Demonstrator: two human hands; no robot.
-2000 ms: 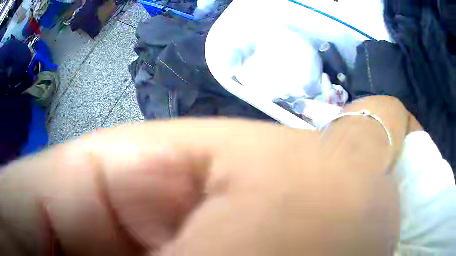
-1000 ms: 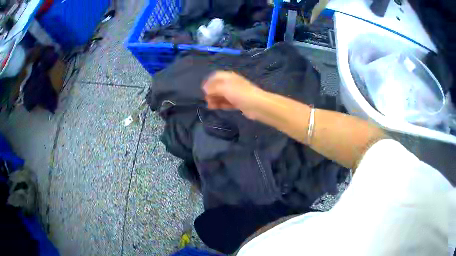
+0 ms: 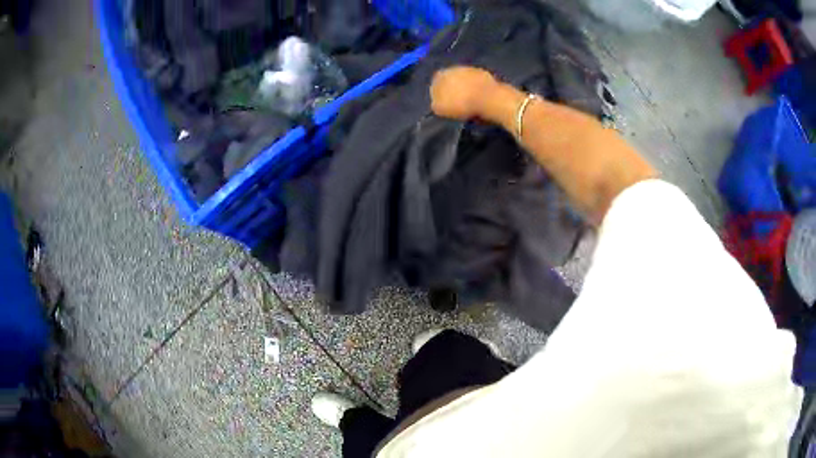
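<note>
My right hand (image 3: 463, 93), with a thin bracelet at the wrist, reaches in from the right. It is closed on a dark grey garment (image 3: 385, 197). The garment hangs in folds from the hand, over the near side of a blue crate (image 3: 259, 170) and down towards the floor. Its lower right part lies in front of my white sleeve. Which part of the garment is gripped is hidden under the fingers. My left hand is out of the picture.
The crate holds dark cloth (image 3: 242, 134) and a crumpled clear bag (image 3: 293, 76). My shoes (image 3: 331, 408) stand on the speckled floor (image 3: 179, 295), near a small white tag (image 3: 272, 350). Red stools (image 3: 759, 54) and blue items (image 3: 760, 165) are at the right.
The view has swung, and the white trough has left it. My right hand, large and close before, then over the dark pile, now grips a garment and has raised it beside the crate.
</note>
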